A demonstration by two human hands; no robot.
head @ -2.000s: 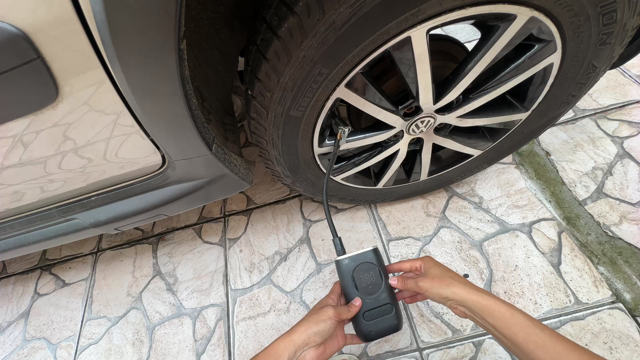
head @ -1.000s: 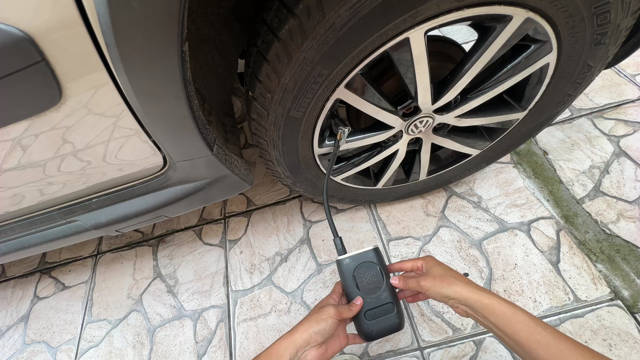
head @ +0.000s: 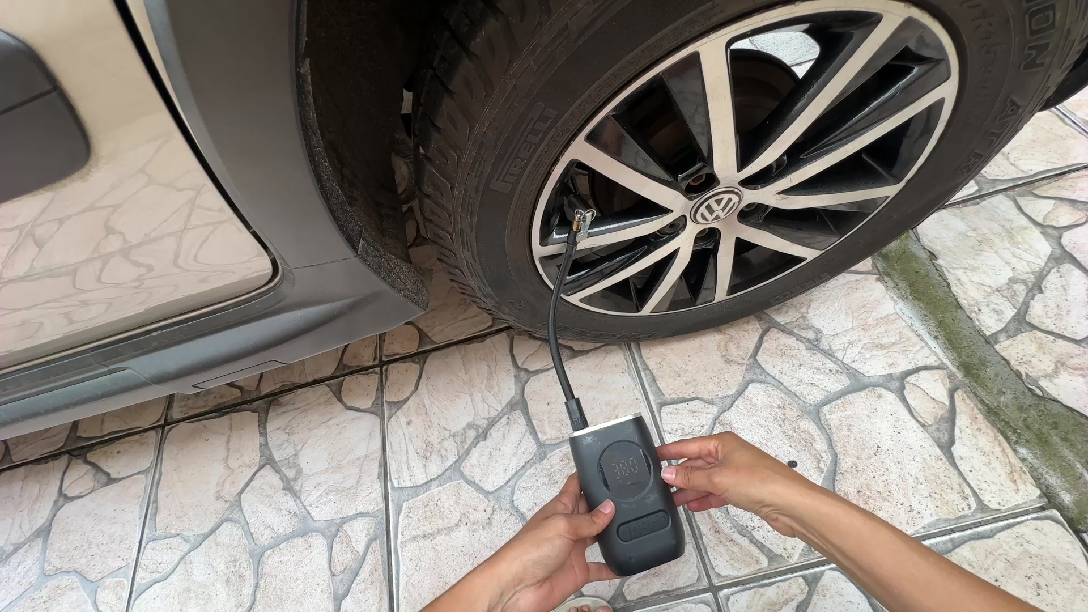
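A black portable tyre inflator (head: 631, 501) with a round lit display is held over the tiles. My left hand (head: 557, 544) grips its left side and underside, thumb on the front face. At its right edge, the fingers of my right hand (head: 735, 476) hold the casing. From the inflator's top, a black air hose (head: 554, 331) runs up to a brass-coloured valve connector (head: 579, 223) at the rim. The alloy wheel (head: 716, 206) has silver and black spokes and a Volkswagen badge, inside a black Pirelli tyre (head: 510, 170). The connector's exact seating on the valve is too small to tell.
The car's light-coloured door (head: 110, 204) and grey lower trim (head: 280, 314) fill the upper left. Stone-patterned floor tiles (head: 459, 399) lie beneath the hands and wheel. A greenish strip (head: 977, 340) crosses the floor at right. A small dark object (head: 792, 464) lies near my right wrist.
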